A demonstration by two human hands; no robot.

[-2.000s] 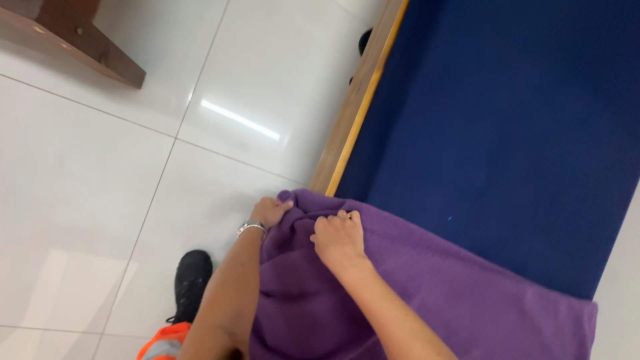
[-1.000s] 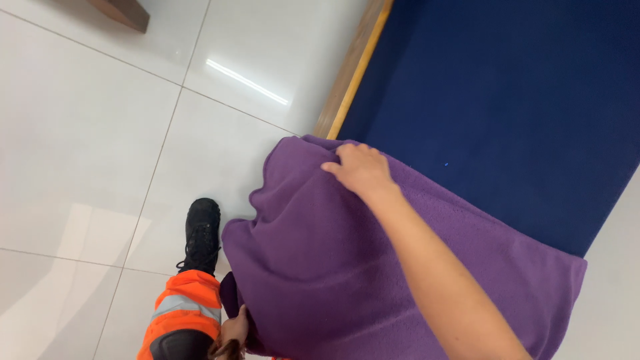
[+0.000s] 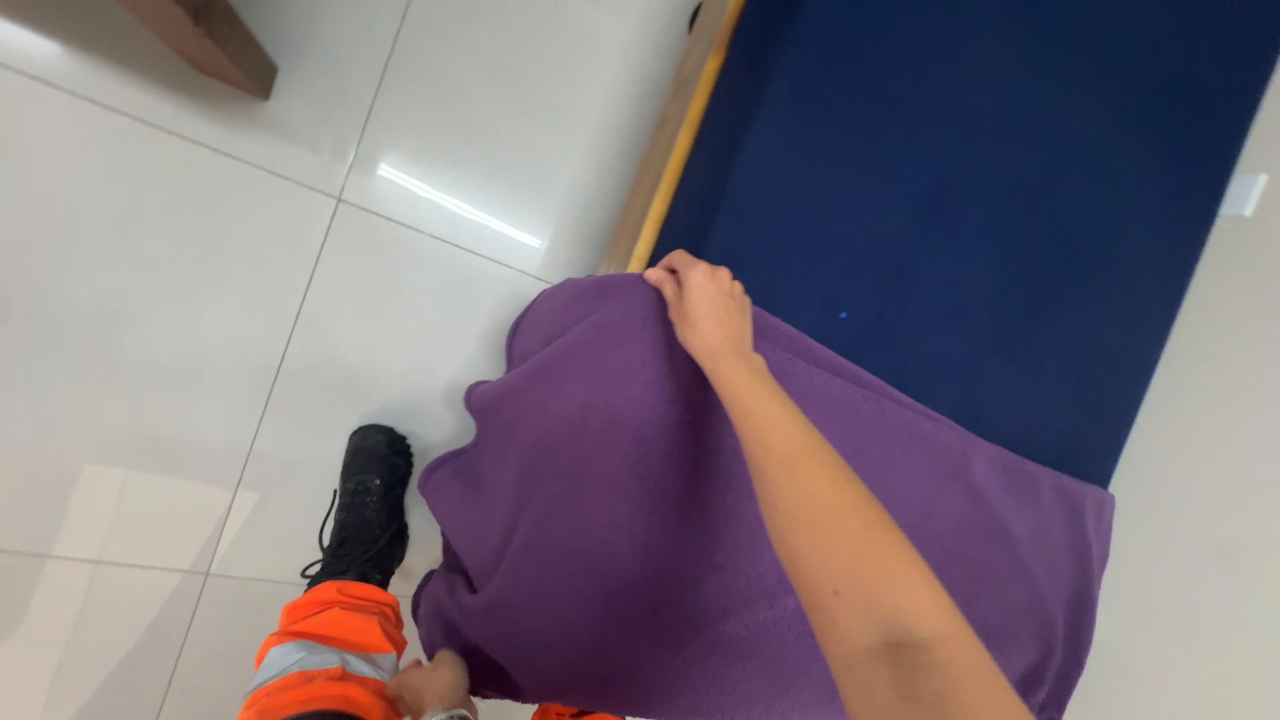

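A purple fleece blanket [image 3: 620, 480] covers the near end of a dark blue padded surface [image 3: 960, 200] and hangs over its left side. My right hand [image 3: 705, 305] grips the blanket's far edge near the wooden rail, fingers curled over the cloth. Low in the view, my left hand [image 3: 435, 685], blurred and partly cut off by the frame, is at the blanket's lower left corner; its fingertips are hard to make out. A bracelet or watch shows at that wrist.
A wooden side rail [image 3: 675, 140] edges the blue surface. White floor tiles [image 3: 400, 330] lie to the left, with my black boot [image 3: 370, 500] beside the blanket. A brown wooden leg [image 3: 215, 45] stands at the upper left. A pale wall [image 3: 1200, 430] runs along the right.
My left hand has gone from the blanket's upper left corner down to its lower left. The blanket is spread wider on the left. My right hand, laid flatter a second ago, now grips the edge.
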